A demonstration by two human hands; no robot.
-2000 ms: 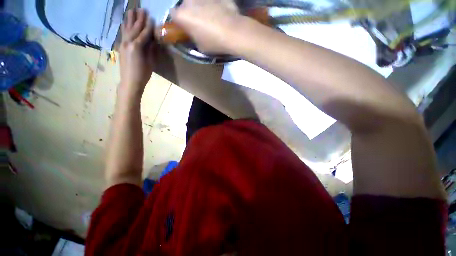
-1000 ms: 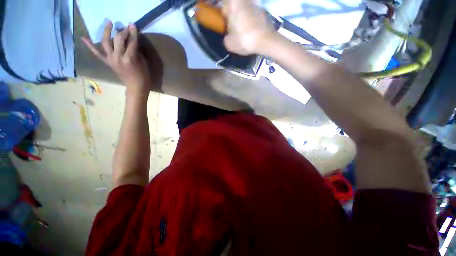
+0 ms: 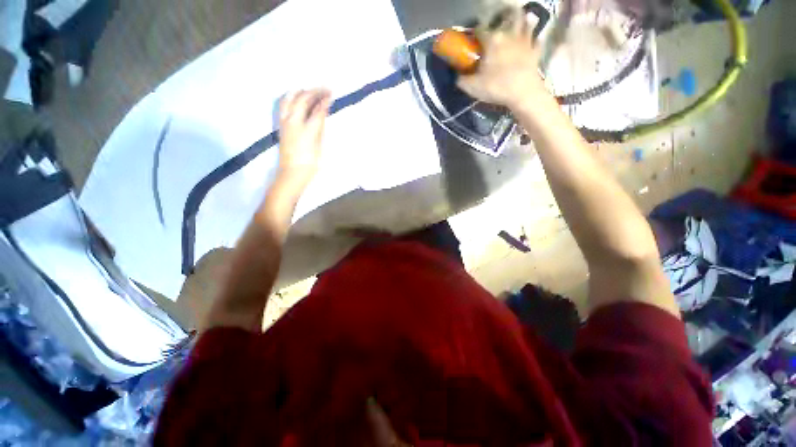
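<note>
A white garment panel [image 3: 236,96] lies across the pressing cover, with a long dark seam band [image 3: 231,166] that curves down at its left end. A thin curved grey line shows near the panel's wide left end. My right hand [image 3: 506,65] grips the steam iron [image 3: 449,96] by its orange handle; the iron stands at the panel's right end, over the end of the band. My left hand [image 3: 304,131] lies on the panel beside the band, fingers slightly apart, holding nothing.
A stack of panels [image 3: 83,284] lies at the left. A yellow-green hose [image 3: 731,74] curves at the upper right, beside a pale printed sheet [image 3: 641,87]. A red object [image 3: 768,188] and dark cloth lie at the right. Dark and white pieces are at the upper left.
The view has shifted, and more of the panel and its band shows. The iron is now at the panel's right end. My left hand now rests beside the band.
</note>
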